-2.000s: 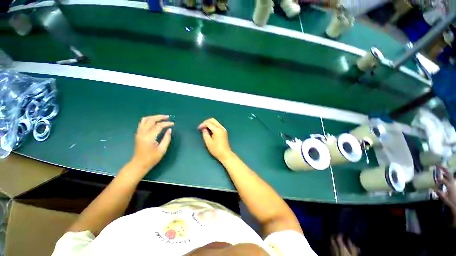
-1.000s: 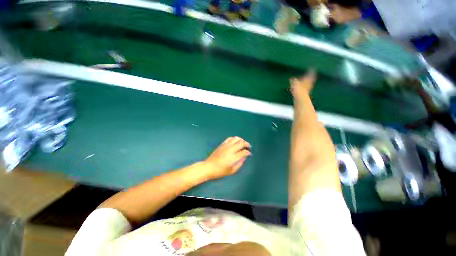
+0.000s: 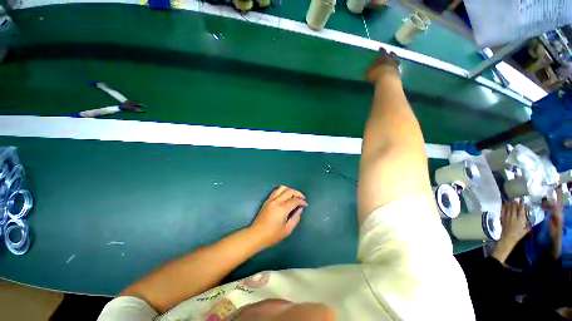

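Observation:
My left hand rests on the green bench with fingers loosely curled and nothing seen in it. My right arm stretches far forward, and my right hand is at the far white stripe, small and dark; whether it holds anything is unclear. Beige cylinder housings stand on the far line, one left of my right hand and an open-topped one beyond it. Ring-fitted housings lie at the right, partly hidden by my sleeve.
Silvery rings lie at the left edge. A white-handled hand tool, like pliers, lies open on the belt. A neighbouring worker's hand is by the right housings. A white sheet hangs top right.
My right hand has gone from the near bench to the far stripe. My left hand has shifted right and lies lower. The view has turned, and the tool shows lower in it.

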